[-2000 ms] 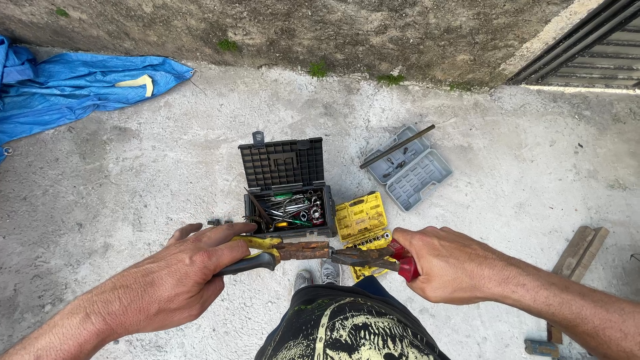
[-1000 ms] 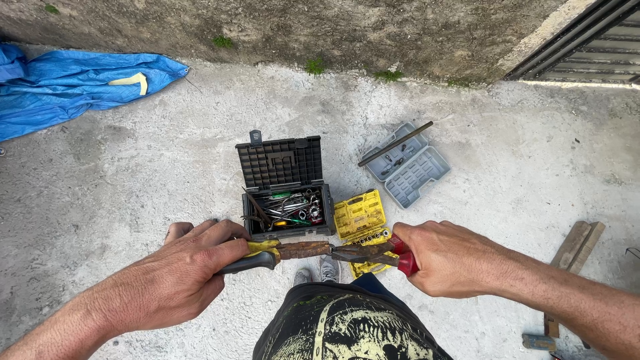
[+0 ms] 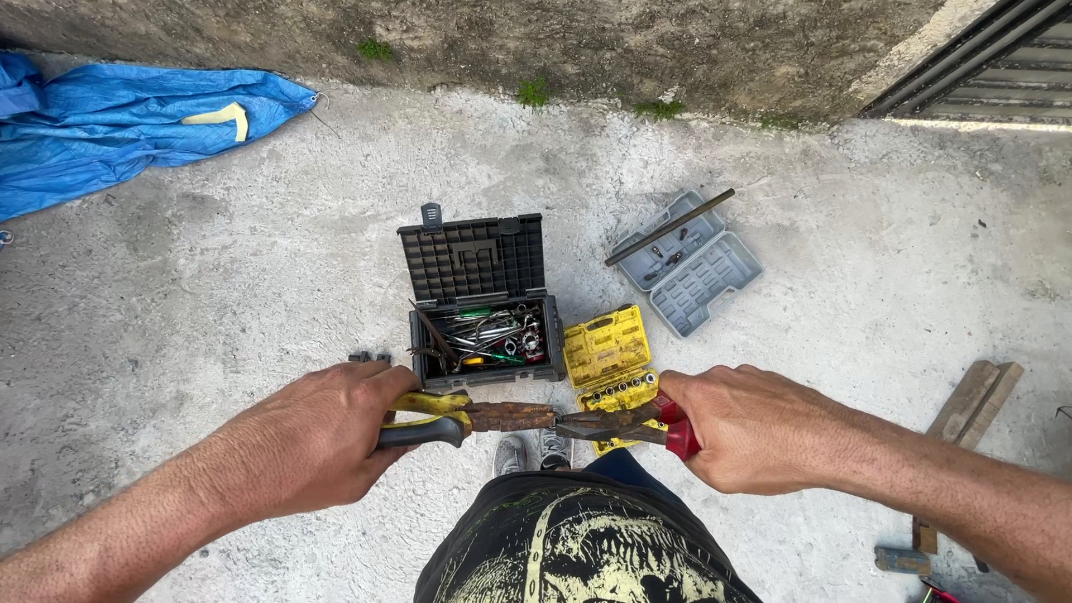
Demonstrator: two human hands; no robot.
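My left hand (image 3: 322, 435) grips rusty pliers (image 3: 507, 416) by their yellow and black handles. Red-handled pliers (image 3: 607, 421) with dark, rusty jaws are held in my right hand (image 3: 758, 427). The two tools lie almost in one line, their jaw tips meeting or nearly meeting in front of my body. A tiny metal piece (image 3: 556, 419) seems to sit between the tips, too small to identify. Beyond my hands stands an open black toolbox (image 3: 554, 339) full of wrenches and screwdrivers. Beside it lies an open yellow socket case (image 3: 607, 345), partly hidden by the red-handled pliers.
An open grey plastic case (image 3: 708, 280) lies on the concrete, a metal bar (image 3: 670, 227) across it. Blue tarpaulin (image 3: 159, 117) spreads at the upper left. Wooden pieces (image 3: 963, 410) lie at the right. A rough wall (image 3: 628, 50) runs along the top, with a metal grate (image 3: 997, 67).
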